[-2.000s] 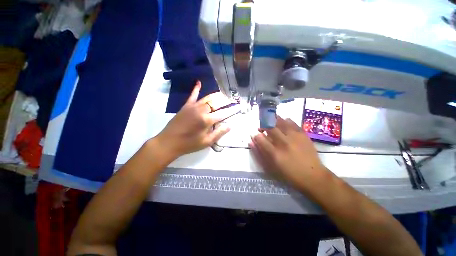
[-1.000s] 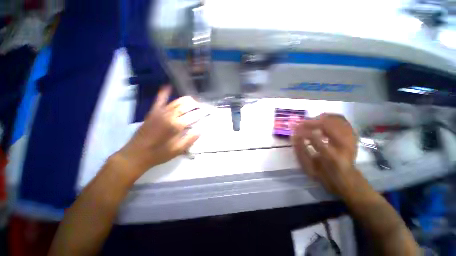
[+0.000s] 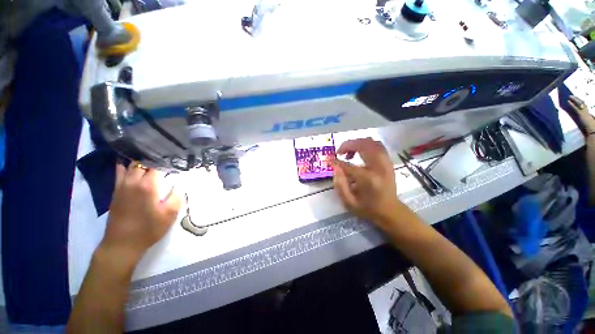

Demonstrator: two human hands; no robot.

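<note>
My right hand (image 3: 366,175) is at the right edge of the smartphone (image 3: 315,158), fingers bent and partly spread, holding nothing. The phone lies flat under the machine arm, its screen lit pink-purple and white. My left hand (image 3: 141,203) lies on the bed below the head of the white sewing machine (image 3: 261,85). Its fingertips are partly hidden near a navy fabric piece (image 3: 98,177); whether they grip it cannot be told. A long navy fabric panel (image 3: 36,176) hangs along the left side of the table.
Dark thin tools (image 3: 421,173) and a red item (image 3: 424,146) lie right of the phone. A curved metal piece (image 3: 194,226) is on the bed near my left hand. A ruler strip (image 3: 261,262) edges the table. Another person's hand (image 3: 580,111) shows at the far right.
The view has swung right. My right hand has moved from near the needle area to the phone's right edge. My left hand stays beside the machine head.
</note>
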